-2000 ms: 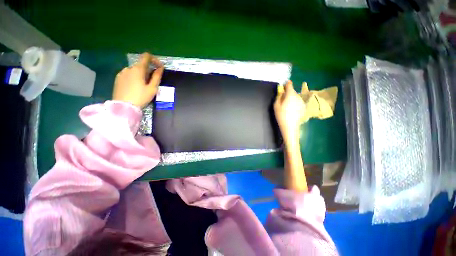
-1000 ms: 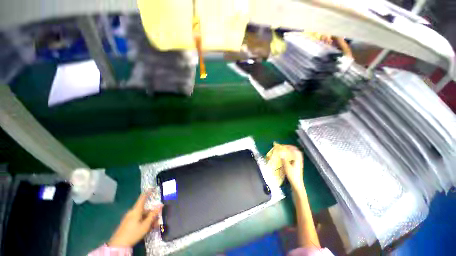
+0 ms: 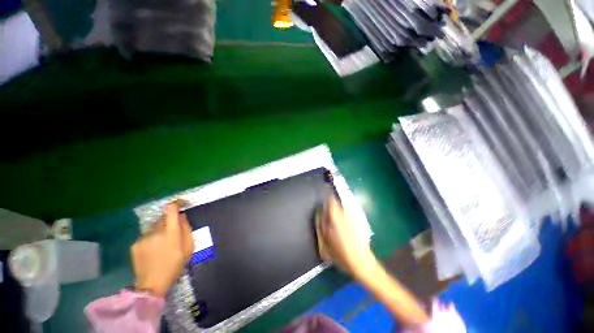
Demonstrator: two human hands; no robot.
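Observation:
A black panel [image 3: 260,237] with a white-and-blue label [image 3: 202,244] near its left end lies on a bubble wrap sheet [image 3: 251,180], tilted up to the right. My left hand [image 3: 158,252] grips the panel's left edge near the far corner, above the label. My right hand [image 3: 342,240] is blurred and lies over the right part of the panel, its fingers bunched on a tan-brown cleaning cloth [image 3: 320,229]. Most of the cloth is hidden under the fingers.
A white dispenser bottle [image 3: 40,263] stands at the left. Bubble-bagged sheets [image 3: 466,188] lean in rows at the right. Another dark panel [image 3: 335,31] and grey stacks [image 3: 159,27] lie at the far side. An orange object [image 3: 282,14] shows at the top.
The view has tipped down. My right hand has moved from beside the panel onto it, and the cloth no longer shows beside the panel. My left hand has moved up the left edge.

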